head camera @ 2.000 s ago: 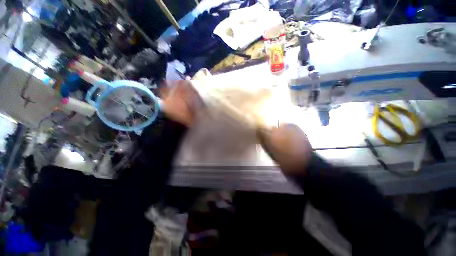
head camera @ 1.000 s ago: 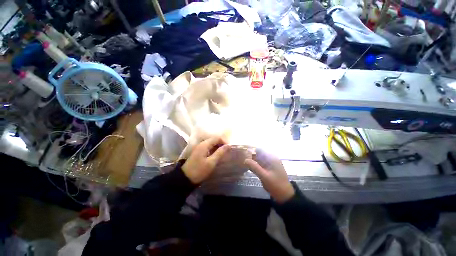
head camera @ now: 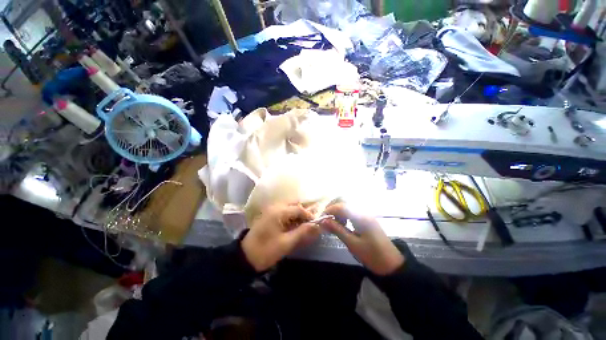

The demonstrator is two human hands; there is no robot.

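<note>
An off-white garment piece (head camera: 239,159) lies in large soft folds on the table, left of the needle area. My left hand (head camera: 279,232) and my right hand (head camera: 362,239) pinch its near edge between fingers and thumbs, close together above the table's front edge. The held edge is small and overexposed, so its layers cannot be told. The sewing machine head (head camera: 452,159), white with a blue stripe, stands to the right. The presser foot area (head camera: 390,178) is right of the cloth, and the cloth's part near it is lost in glare.
Yellow-handled scissors (head camera: 460,200) lie under the machine arm, with dark tools beside them. A bottle with a red-yellow label (head camera: 346,107) stands behind. A light blue fan (head camera: 147,129) and thread cones (head camera: 78,117) are at left. Dark cloth (head camera: 256,76) and plastic bags (head camera: 408,63) lie behind.
The cloth was held up and blurred between spread hands; it now lies in folds on the table. My hands have come close together at its near edge. The view has also shifted.
</note>
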